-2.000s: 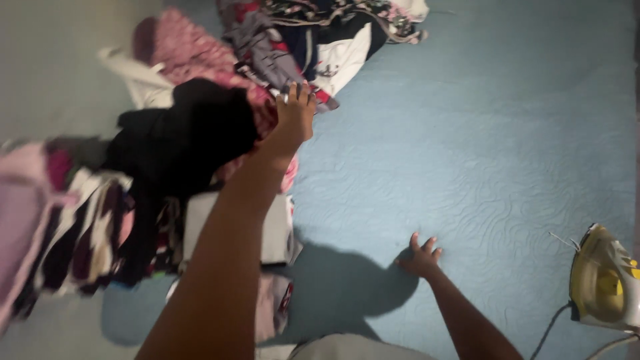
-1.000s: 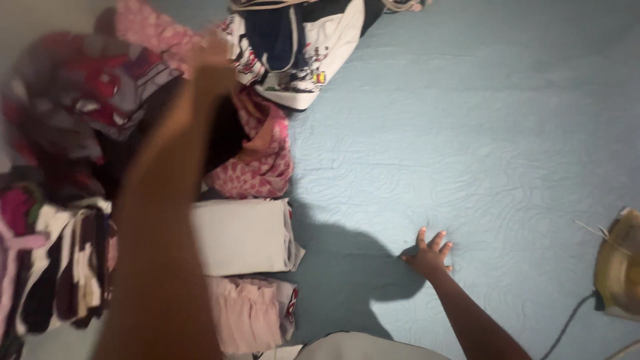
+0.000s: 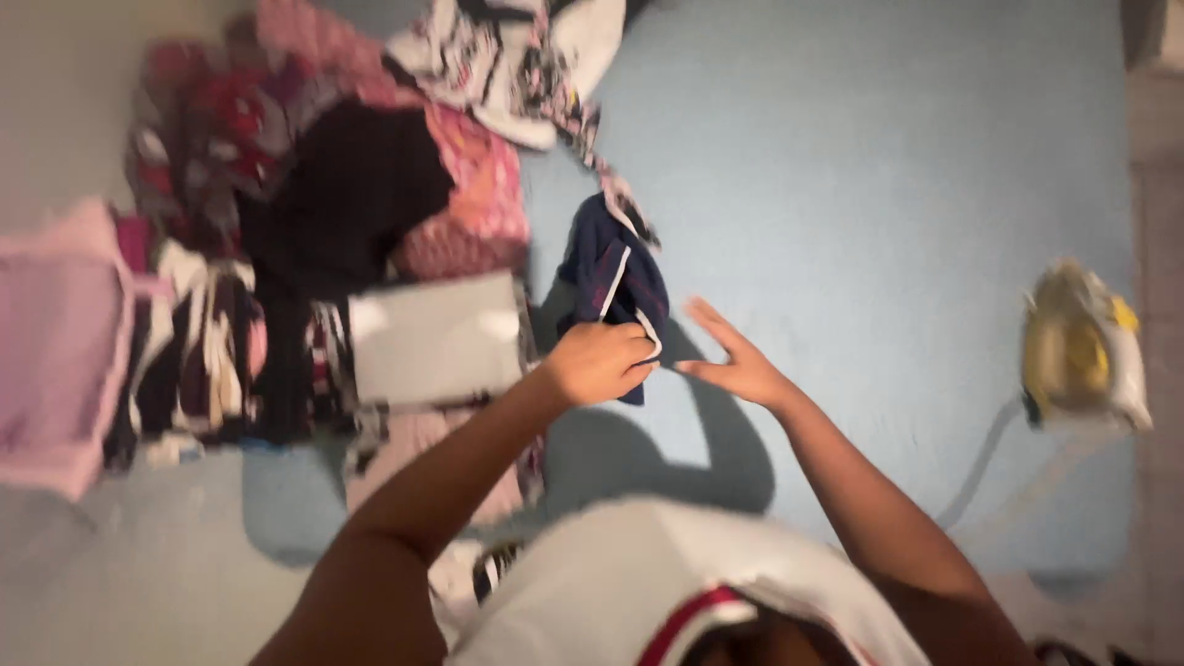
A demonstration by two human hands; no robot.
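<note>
My left hand [image 3: 603, 363] grips a navy blue garment with white trim [image 3: 615, 268] over the blue cloth surface [image 3: 860, 231]. The garment hangs bunched from my fingers, partly lifted. Its upper end meets a patterned floral strip of cloth [image 3: 585, 129] that runs up to the white and dark clothes [image 3: 481, 65]; whether they are joined I cannot tell. My right hand [image 3: 731, 361], slightly blurred, is just to the right of the garment with fingers apart, holding nothing.
A clothes iron [image 3: 1078, 351] with its cord is at the right. On the left lie a black garment [image 3: 356, 190], pink patterned cloth [image 3: 481, 185], a folded light grey cloth [image 3: 435, 340], folded pink cloth [image 3: 416, 453], a row of folded clothes [image 3: 199, 351] and a lilac item [image 3: 60, 342].
My left hand has come back from the clothes at the upper left and now holds the navy garment. The right hand has risen off the surface toward it. The red and grey cloth was moved left earlier.
</note>
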